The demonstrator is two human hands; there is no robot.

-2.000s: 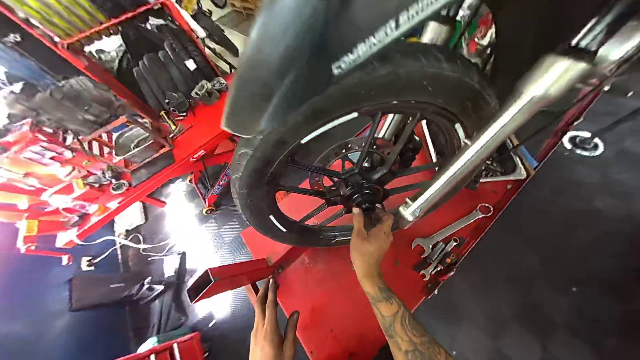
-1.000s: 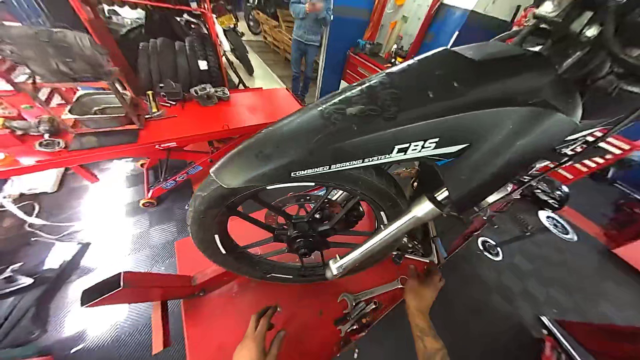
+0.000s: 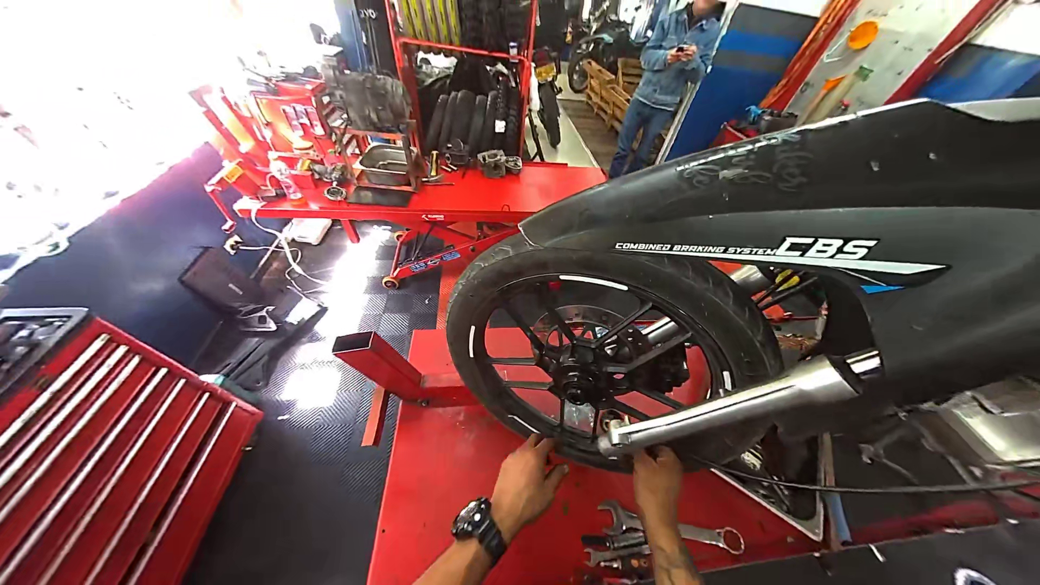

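A motorcycle front wheel (image 3: 577,382) with black spokes stands over a red lift platform (image 3: 455,520). A silver fork leg (image 3: 731,402) slants down across the tire's lower right. My left hand (image 3: 526,479), with a black watch on the wrist, is at the tire's lower edge; no object shows in it, and how closely its fingers touch the rubber is unclear. My right hand (image 3: 658,479) is just under the fork leg's lower end, its fingertips hidden behind the leg. Combination wrenches (image 3: 621,520) lie on the platform beside my right forearm.
A red tool chest (image 3: 122,455) stands at lower left. A red wheel-clamp arm (image 3: 378,361) sticks out left of the tire. Behind are a red lift table (image 3: 487,191) and a tire rack (image 3: 471,122). A person (image 3: 666,73) in denim stands farther back. A dark cable (image 3: 877,489) runs off right.
Two seconds ago my right hand was at the wheel hub; one second ago it was right of the fork leg's end. Now it is under that end. My left hand has come up to the tire.
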